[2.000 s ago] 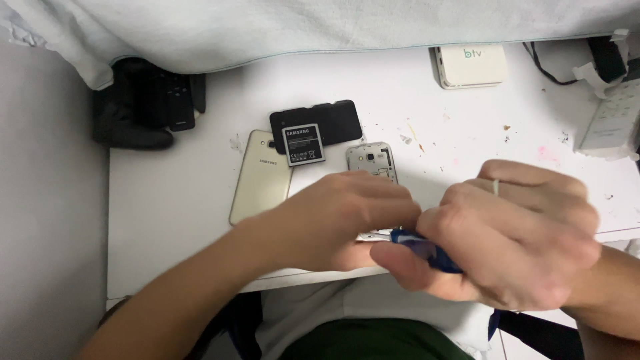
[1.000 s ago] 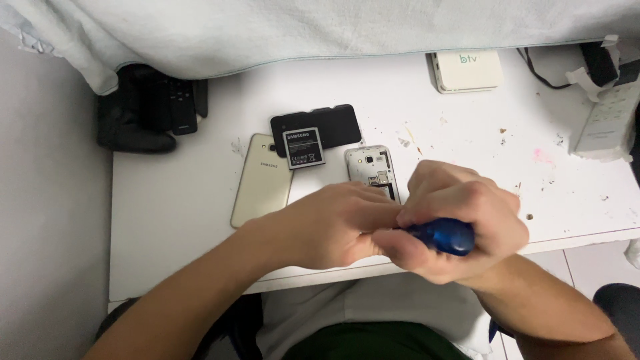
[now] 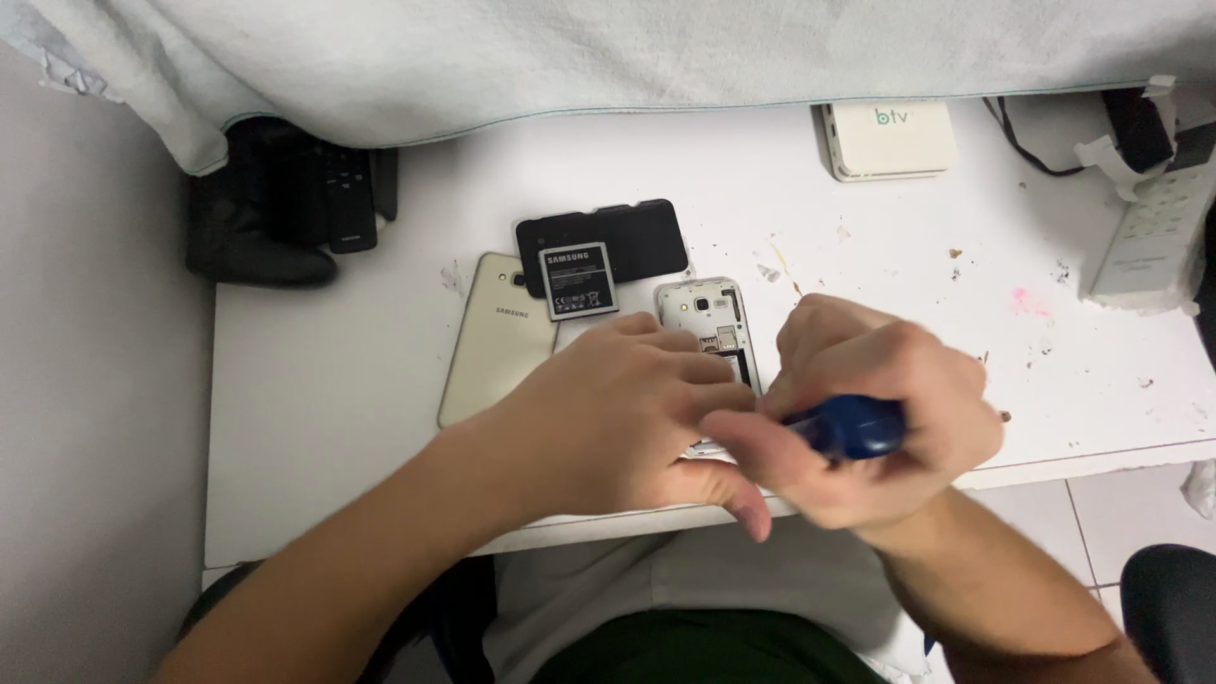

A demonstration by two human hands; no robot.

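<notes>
An opened smartphone body lies near the table's front edge, its camera and card slots showing and its lower part mostly covered. My left hand rests over it, fingers across the phone and thumb out at the near side. My right hand grips a tool with a blue handle, likely a screwdriver; its tip is hidden. To the left lie a gold Samsung back cover, a Samsung phone battery and a black flat rectangular case or phone partly under the battery.
A white TV box stands at the back. A taped white remote control and a black cable are at the right. At the back left are a black remote control and a black object. Cloth hangs over the rear edge.
The blue handle, pointing toward the lower right before, now lies more level. My left thumb has come out from the phone's near edge. The cover, battery and black piece have not moved.
</notes>
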